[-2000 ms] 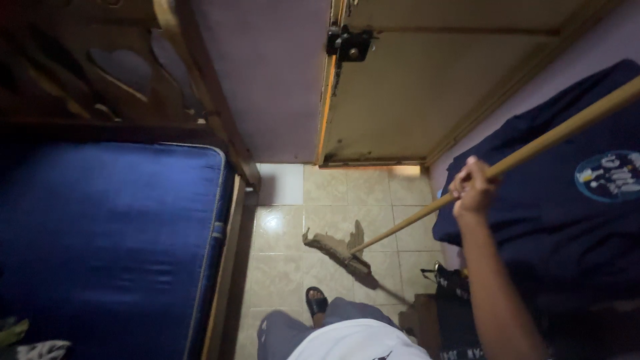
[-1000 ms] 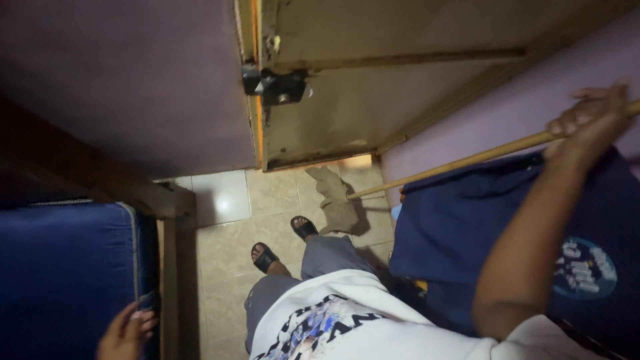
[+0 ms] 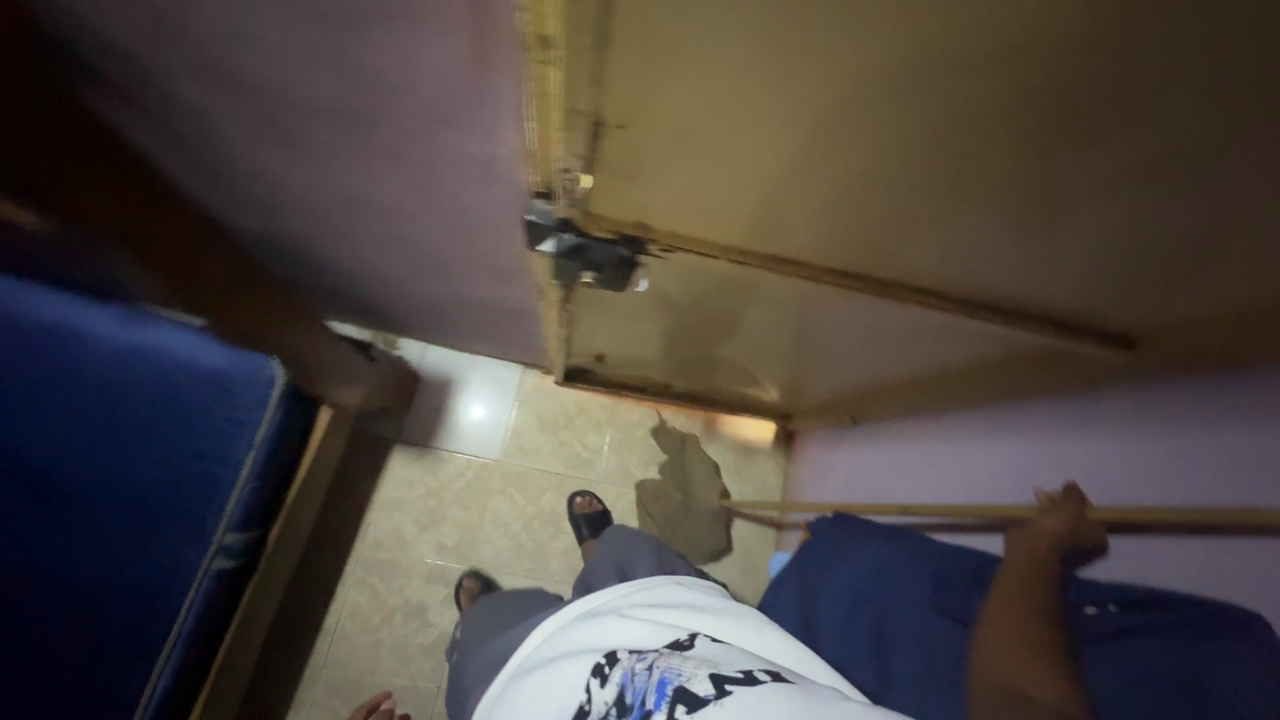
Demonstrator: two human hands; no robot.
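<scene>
My right hand [image 3: 1070, 525] is closed around a long wooden pole [image 3: 900, 512], which lies nearly level along the purple wall at the right. At the pole's far end a grey-brown mop cloth [image 3: 690, 495] spreads on the tiled floor, just beyond my sandalled feet. Only the fingertips of my left hand [image 3: 378, 708] show at the bottom edge, near the bed's side; I see nothing in them, though most of that hand is out of view.
A wooden door [image 3: 850, 200] with a dark metal latch [image 3: 595, 258] stands ahead. On the left is a bed with a blue mattress [image 3: 120, 500] and wooden frame. Dark blue fabric [image 3: 880, 600] hangs or lies at the right, under the pole. Beige floor tiles [image 3: 480, 510] run between.
The mop cloth was farther from the bed's foot and stretched out two seconds ago; it now lies bunched nearer the door corner. My left hand came into view and has dropped toward the bottom edge.
</scene>
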